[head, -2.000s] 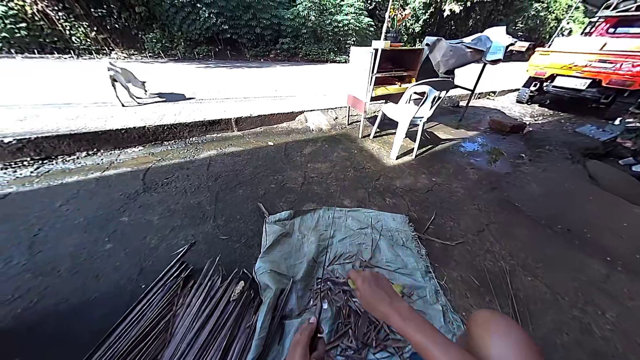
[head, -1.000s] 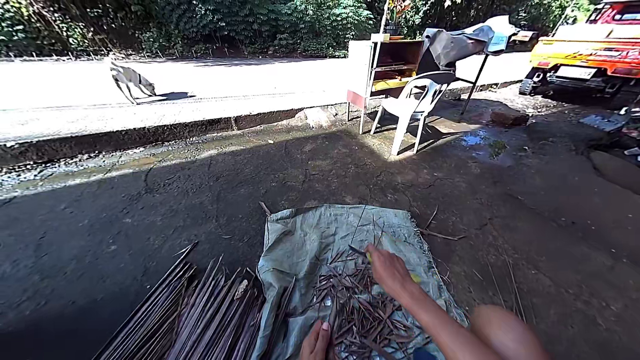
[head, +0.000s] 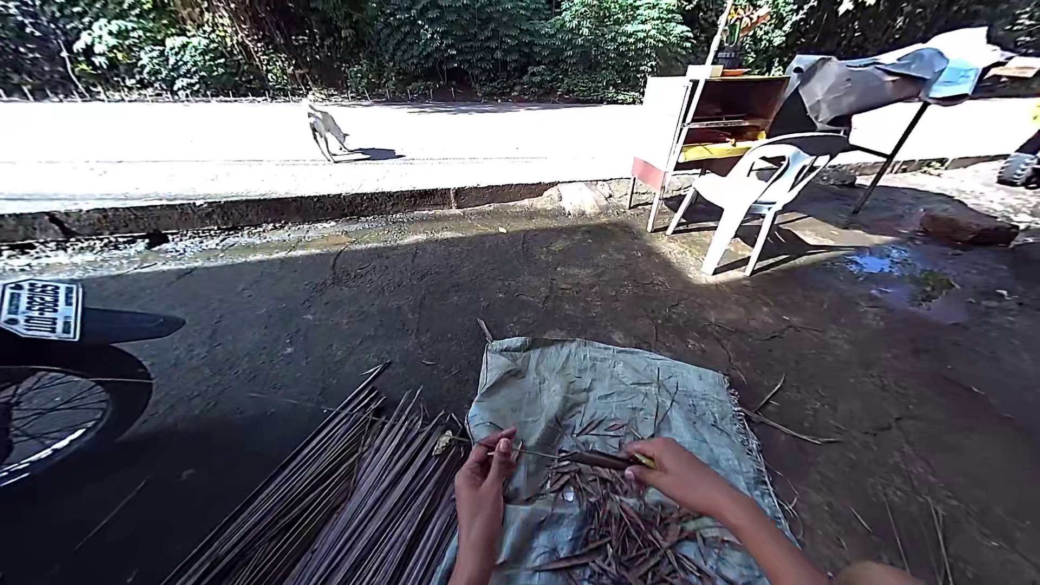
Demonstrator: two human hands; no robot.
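Observation:
My left hand [head: 485, 479] pinches the end of a thin palm leaf midrib [head: 528, 452] over a spread woven sack [head: 536, 382]. My right hand [head: 670, 471] grips a knife [head: 600, 460] with a yellowish handle; its dark blade points left and meets the midrib. Dry brown leaf shavings [head: 626, 528] are heaped on the sack below my right hand. A bundle of long dry palm fronds [head: 366, 504] lies on the ground at the left, against the sack's left edge.
A motorcycle wheel [head: 65, 406] stands at the far left. A white plastic chair [head: 751, 199] and a cabinet [head: 707, 122] are ahead at the right, near a puddle [head: 902, 268]. A dog [head: 325, 130] is on the road beyond the concrete curb [head: 244, 213].
My left hand has risen from the sack's lower edge, and the midrib now shows between both hands. The view has turned left, bringing in the motorcycle wheel.

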